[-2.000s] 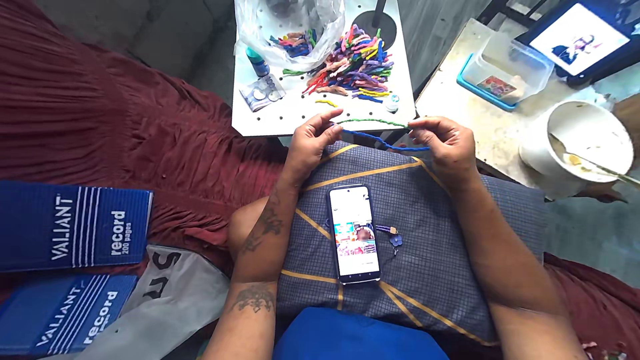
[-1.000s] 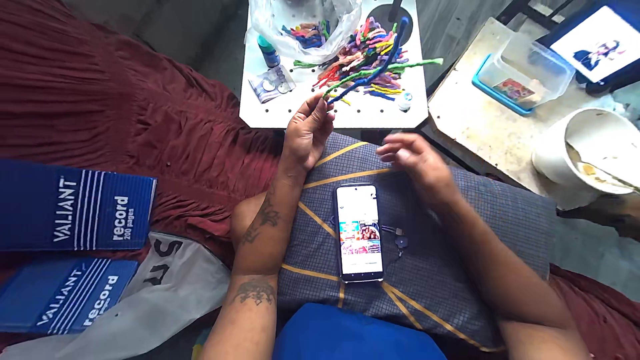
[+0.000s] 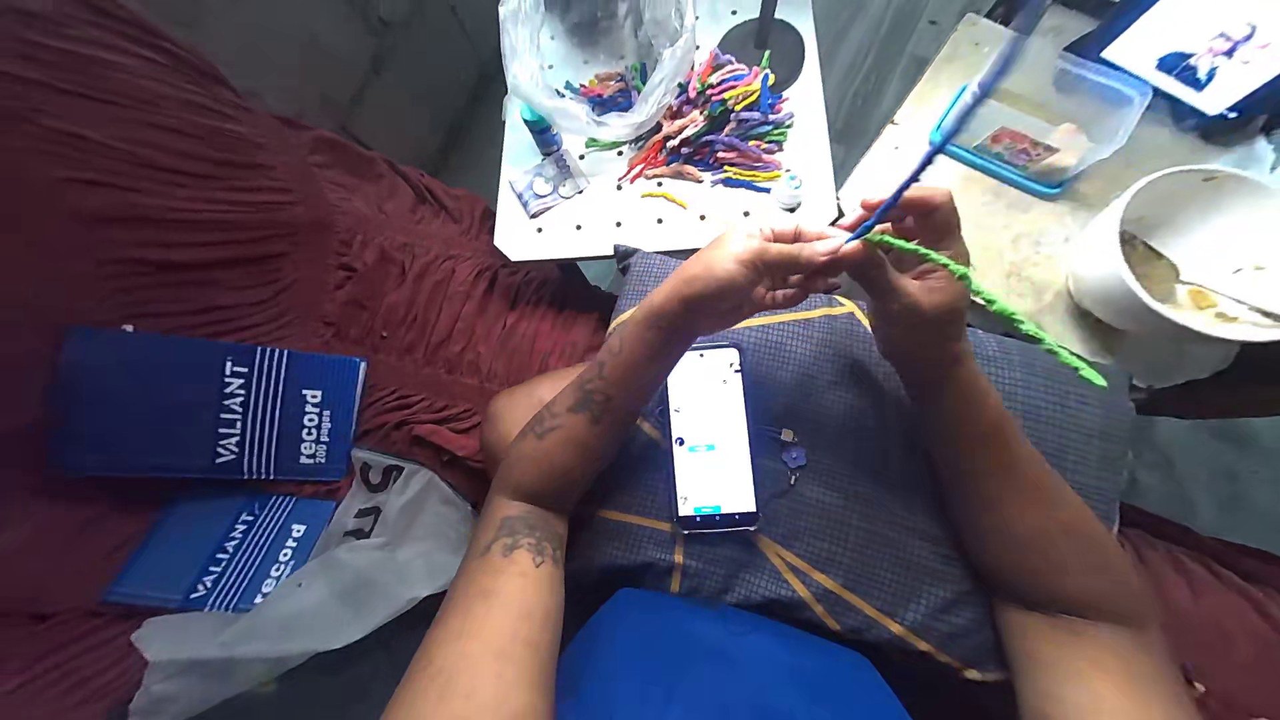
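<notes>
My left hand (image 3: pixel 760 265) and my right hand (image 3: pixel 915 275) meet above the far edge of a dark checked pillow (image 3: pixel 860 500). Between their fingertips they pinch the joined ends of a twisted blue strand (image 3: pixel 915 175) and a twisted green strand (image 3: pixel 1010 312). The blue one rises to the upper right, and the green one slants down to the right past my right hand. Beyond my hands, a pile of short, colorful twisted strands (image 3: pixel 725 125) lies on a white perforated board (image 3: pixel 600 225). Fingers hide the point where the two strands meet.
On the pillow lie a lit phone (image 3: pixel 712 440) and a small flower charm (image 3: pixel 793 457). A clear plastic bag (image 3: pixel 600 110), a small bottle (image 3: pixel 541 130) and a round black base (image 3: pixel 765 45) stand on the board. Right are a plastic container (image 3: pixel 1040 130) and a white bucket (image 3: pixel 1180 270). Blue record books (image 3: pixel 200 400) lie left.
My right hand, apart from the strands one second ago, has come up to my left hand and now pinches them too. The green strand now points down to the right. The phone's screen picture has changed.
</notes>
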